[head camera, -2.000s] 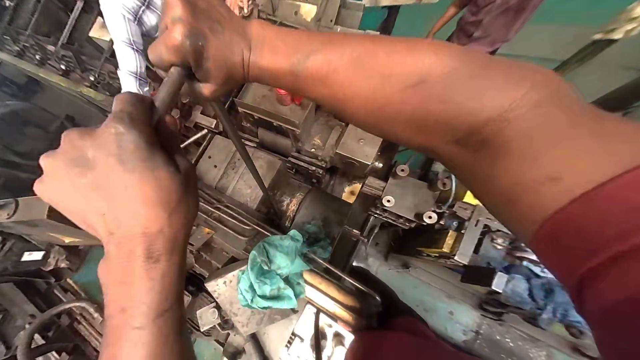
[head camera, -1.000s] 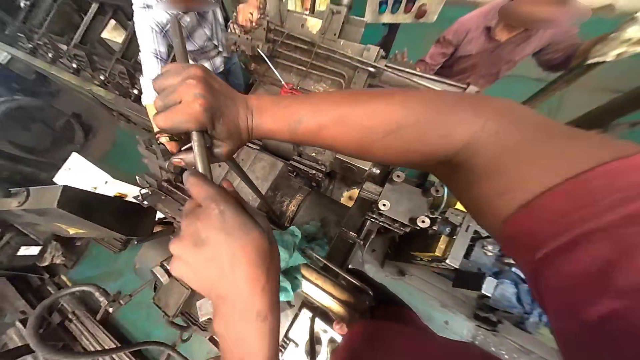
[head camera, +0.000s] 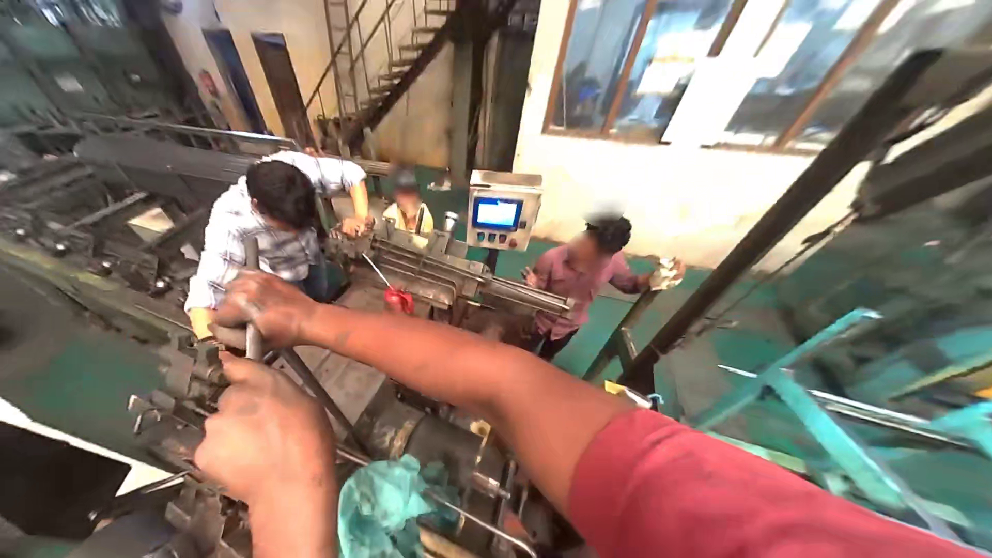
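Note:
My right hand (head camera: 263, 310) is wrapped around a dark metal bar (head camera: 252, 260) that stands up at the left of the view. Just below it, my left hand (head camera: 267, 430) grips the lower part of the same bar; its fingers are partly hidden. A second metal rod (head camera: 322, 395) slants down from behind the hands towards a dark cylindrical machine part (head camera: 446, 449). A crumpled teal cloth (head camera: 387, 504) lies on the machine to the right of my left wrist.
A person in a checked shirt (head camera: 267, 232) leans over the machine close beyond my hands. Further off are a person in a pink shirt (head camera: 573, 283) and another person (head camera: 407, 217). A control panel (head camera: 504, 213), a red object (head camera: 399, 301), a steel staircase (head camera: 395, 74) and a teal frame (head camera: 821, 426) are also around.
The view has swung up to show the wall and the people. Both hands stay on the bar; since two seconds ago, the bar has gone from slanted to nearly upright in view.

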